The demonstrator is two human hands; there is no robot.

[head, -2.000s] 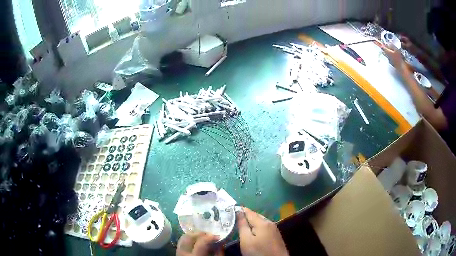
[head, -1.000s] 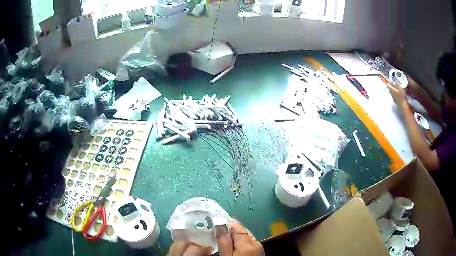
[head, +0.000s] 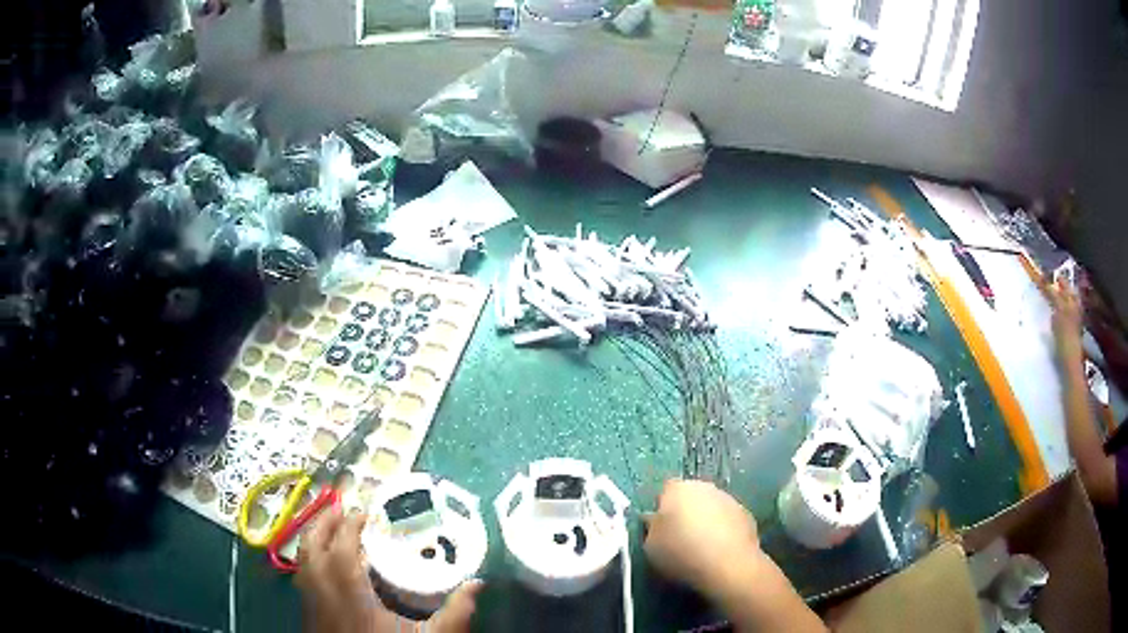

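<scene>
A white camera housing with a black square on top stands upright at the front edge. My left hand is around its left and lower side, fingers and thumb apart. A second white housing stands just to its right. My right hand is beside that housing on the right, at the lower ends of the dark antenna leads; its fingertips are turned away, so I cannot tell what it holds. A thin white strip runs down between this hand and the housing. The pile of white antennas lies behind.
Scissors lie on the punched tray at left. A third housing stands at right, near a clear bag and more antennas. The carton is at lower right. Another person's arm shows far right.
The housing I held in both hands is now upright on the bench. My hands have parted, left to the left housing and right toward the leads. The view has swung left.
</scene>
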